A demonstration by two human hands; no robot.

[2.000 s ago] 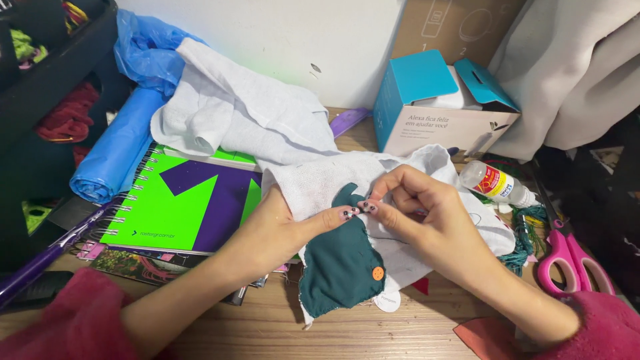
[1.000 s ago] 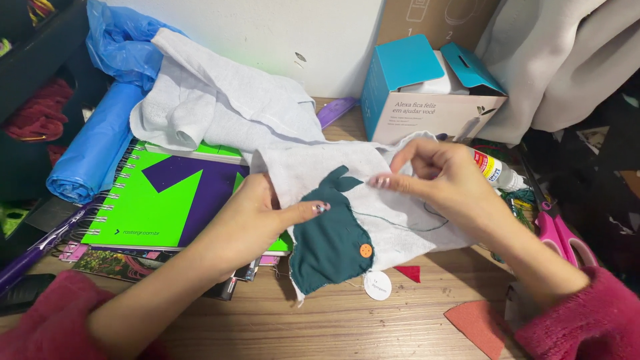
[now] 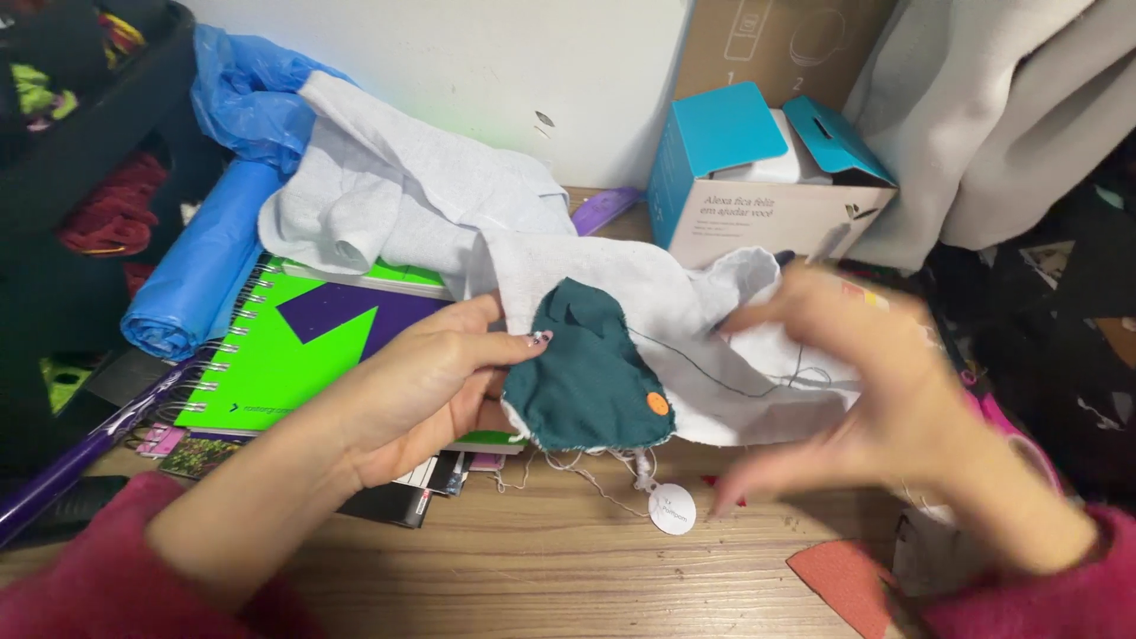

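Observation:
My left hand (image 3: 435,382) pinches the left edge of a white cloth (image 3: 603,257) and a dark teal fabric piece (image 3: 586,382), its thumb resting on the teal. An orange button (image 3: 657,404) sits near the lower right of the teal piece, and a small flap of the same fabric folds over its top. Dark thread (image 3: 701,355) trails from it to the right across the cloth. My right hand (image 3: 852,390), blurred, is at the cloth's right side with thumb and fingers apart; no held item shows. A round white tag (image 3: 672,508) hangs below on pale thread.
A green and purple spiral notebook (image 3: 231,382) lies at left beside a blue plastic roll (image 3: 204,257). More white cloth (image 3: 426,186) is heaped behind. An opened box (image 3: 763,209) stands at back right. Pink scissors (image 3: 1012,435) and a coral fabric scrap (image 3: 843,586) are at right.
Two seconds ago both hands met at the top of the teal piece. My right hand has since moved away to the right, and its fingers have spread. My left hand keeps hold of the cloth.

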